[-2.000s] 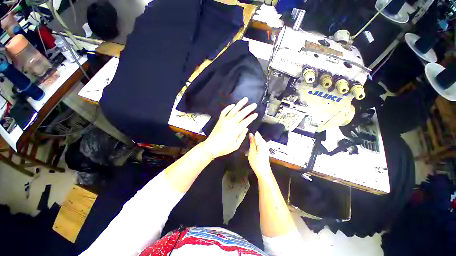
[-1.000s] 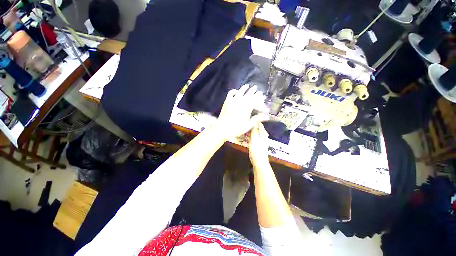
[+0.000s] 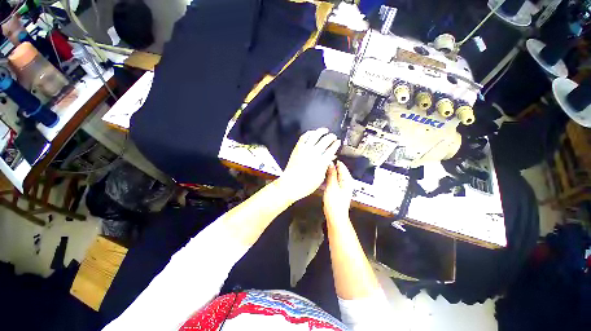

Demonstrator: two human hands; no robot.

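Observation:
A dark cloth panel (image 3: 278, 110) lies on the table left of the off-white JUKI overlock machine (image 3: 415, 97), its right part at the needle area (image 3: 353, 132). My left hand (image 3: 311, 161) rests on the panel's near part with fingers bent, pinching its edge just left of the needle area. My right hand (image 3: 338, 184) is close beside it at the table's front edge, fingers closed on the dark cloth edge; the fingertips are partly hidden. A small dark cloth piece (image 3: 358, 168) lies just right of my right fingertips.
A large stack of dark panels (image 3: 194, 84) covers the table's left side. Dark trimmings (image 3: 447, 184) lie right of the machine. Thread cones (image 3: 579, 97) stand far right. A neighbouring table (image 3: 71, 110) is at far left, a wooden board (image 3: 98, 271) low left.
The panel first lay smoother under my spread left hand. My left hand has moved to the needle area and slightly back, now with bent fingers. More grey plate shows behind the cloth.

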